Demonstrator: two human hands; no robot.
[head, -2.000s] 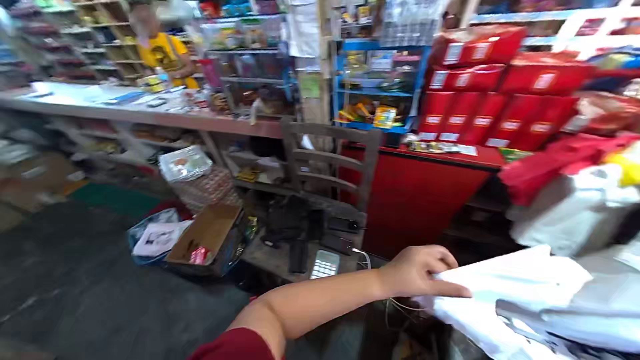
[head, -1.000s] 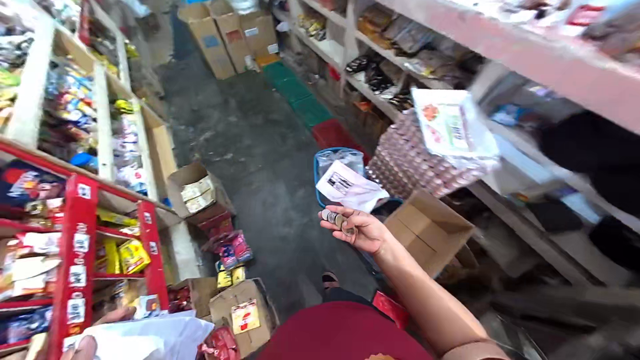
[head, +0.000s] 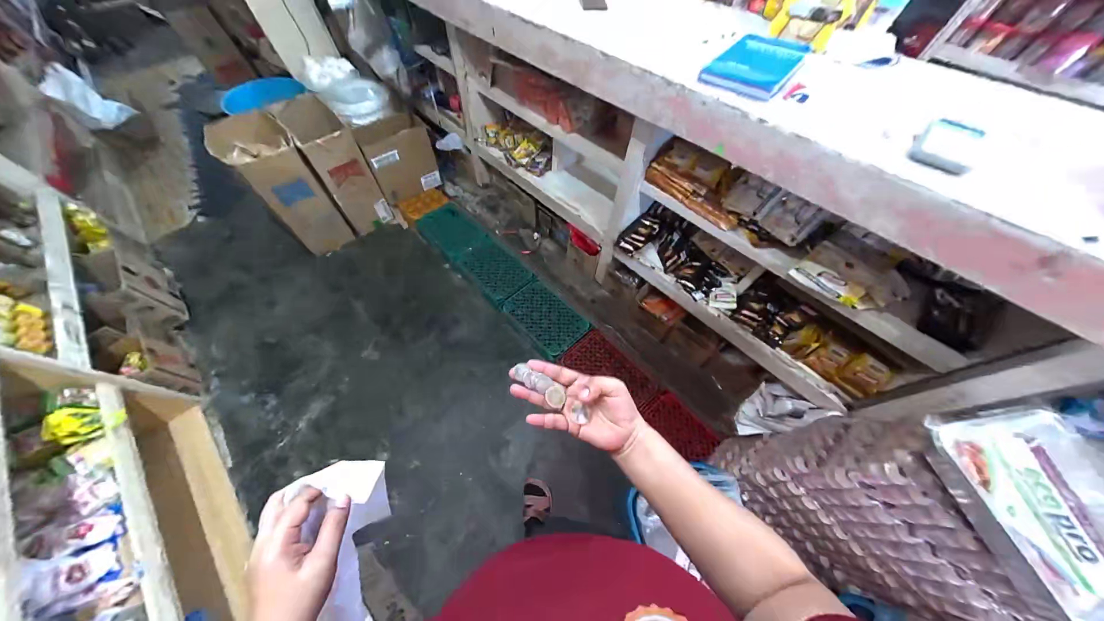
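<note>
Several coins (head: 555, 396) lie across the fingers and palm of my right hand (head: 593, 407), which is held palm up, thumb bent over them, above the dark floor. At the lower left, my left hand (head: 297, 548) pinches a white sheet, paper or thin plastic (head: 366, 492), between thumb and fingers; the sheet hangs down beside the hand. The two hands are well apart, on either side of my red shirt.
A long counter (head: 776, 168) with shelves of packets runs along the right, bearing a blue booklet (head: 755, 65). Cardboard boxes (head: 289, 177) stand ahead by a blue basin (head: 261, 96). Green plastic mats (head: 545, 316) line the counter's foot. Stacked egg trays (head: 862, 509) are at lower right; wooden shelving (head: 112, 431) at left.
The view has swung strongly from the red packs and chair to the aisle. My left hand with the white sheet has come further into view than a second ago. The coins remain in my right hand.
</note>
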